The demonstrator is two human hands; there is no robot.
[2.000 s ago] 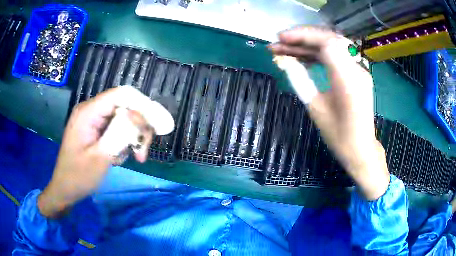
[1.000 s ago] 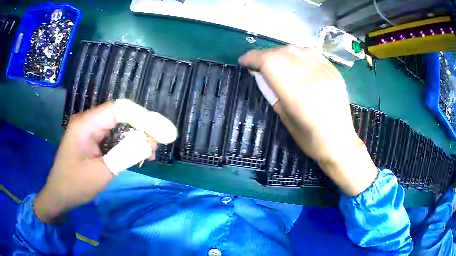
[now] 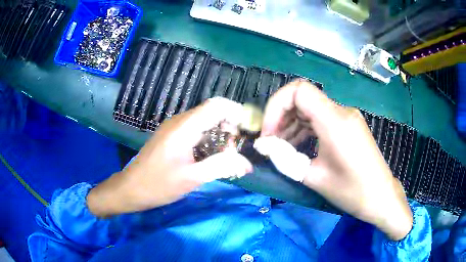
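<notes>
My left hand point(image 3: 168, 158) is cupped around a heap of small shiny metal parts point(image 3: 212, 142), with white cots on thumb and finger. My right hand point(image 3: 332, 148) is beside it, its fingertips close to the left fingertips, a white cot on the thumb. Blur hides whether the right fingertips pinch a part. Black plastic housings point(image 3: 181, 79) stand in a tight row on the green bench under and behind both hands. The hands cover the middle of the row.
A blue bin point(image 3: 125, 51) of mixed metal parts is at the upper left. A silver-white base plate point(image 3: 286, 25) lies at the back, with a green push button point(image 3: 392, 63) at its corner. A yellow light curtain bar point(image 3: 439, 51) is at the right.
My hands have come together, the left moving right and the right moving down beside it. The view has shifted, so the bench things appear further right.
</notes>
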